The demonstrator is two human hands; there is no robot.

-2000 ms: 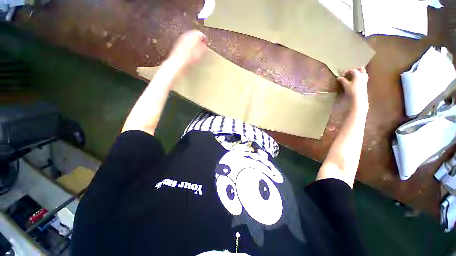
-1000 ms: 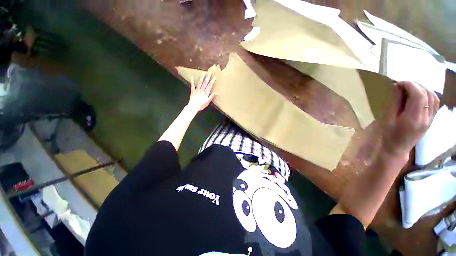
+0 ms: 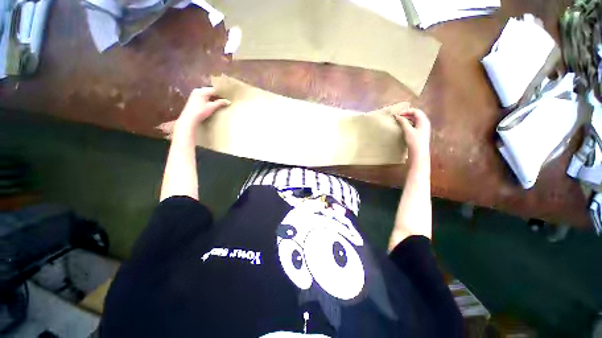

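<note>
A long tan cut panel [image 3: 297,133] with a curved far edge lies along the near edge of the table, its middle glaring pale. My left hand [image 3: 201,107] grips it near its left end, thumb and fingers on the far edge. My right hand [image 3: 412,125] grips its right end at the far corner. What lies under the panel is hidden. A second tan panel [image 3: 330,33] lies flat beyond it, with its pointed end to the right. It touches neither hand.
The reddish-brown table [image 3: 455,145] holds white folded bundles [image 3: 538,129] at right and an olive-tan heap [image 3: 581,36] at far right. White pieces [image 3: 455,8] lie at the far side. A white and grey pile [image 3: 115,20] is at far left. A small white scrap [image 3: 233,39] lies beside the far panel.
My right hand has come back from the far panels to the near panel's right end and holds it. My left hand, flat on the panel before, now grips it. The view has turned.
</note>
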